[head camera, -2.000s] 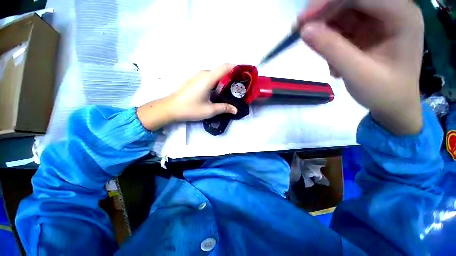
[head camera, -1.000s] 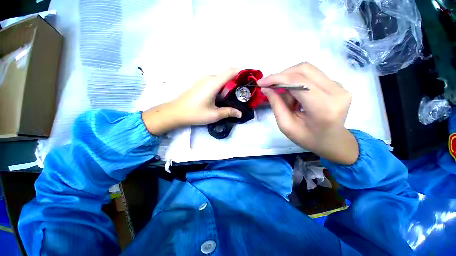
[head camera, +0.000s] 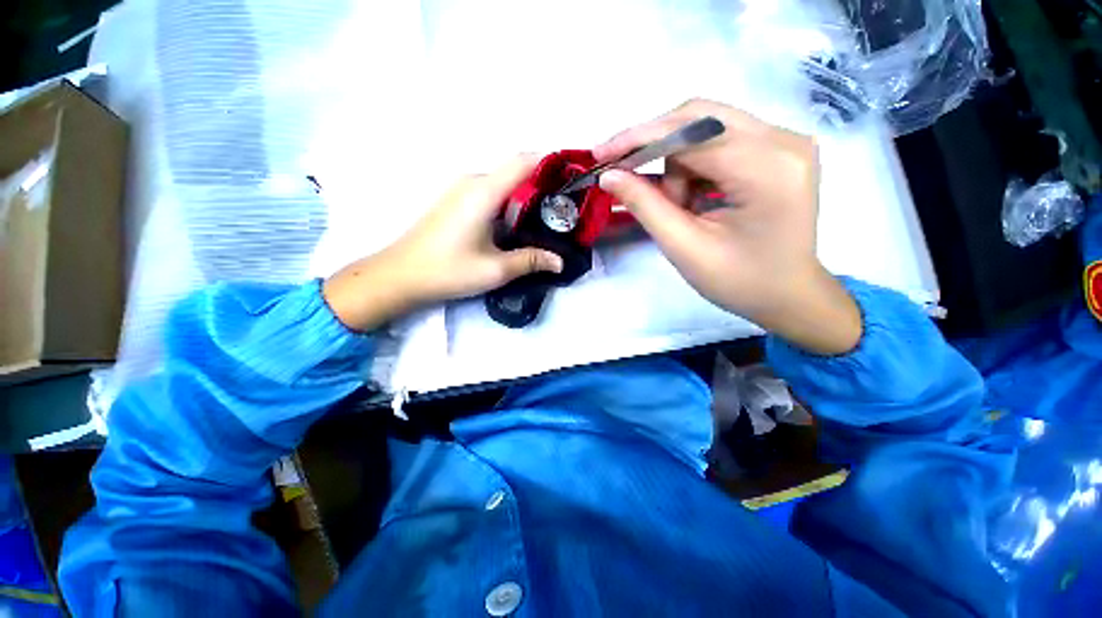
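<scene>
The red head housing (head camera: 592, 217) lies open over the white foam sheet, with a round silver part (head camera: 560, 214) showing inside. A black end unit (head camera: 517, 299) sticks out below it. My left hand (head camera: 453, 242) grips the head and the black unit from the left, thumb on the black part. My right hand (head camera: 737, 217) holds the metal tweezers (head camera: 662, 147), their tips inside the red head by the silver part. The handle is mostly hidden behind my right hand.
White foam sheet (head camera: 399, 73) covers the bench, with ribbed foam (head camera: 212, 109) at the left. A cardboard box (head camera: 73, 229) stands far left. A clear plastic bag (head camera: 931, 73) lies at the upper right. A scrap carton (head camera: 792, 465) sits below the bench edge.
My right hand came down from the upper right to the head with the tweezers. Since one second ago the tweezers' back end has risen and their tips sit inside the head.
</scene>
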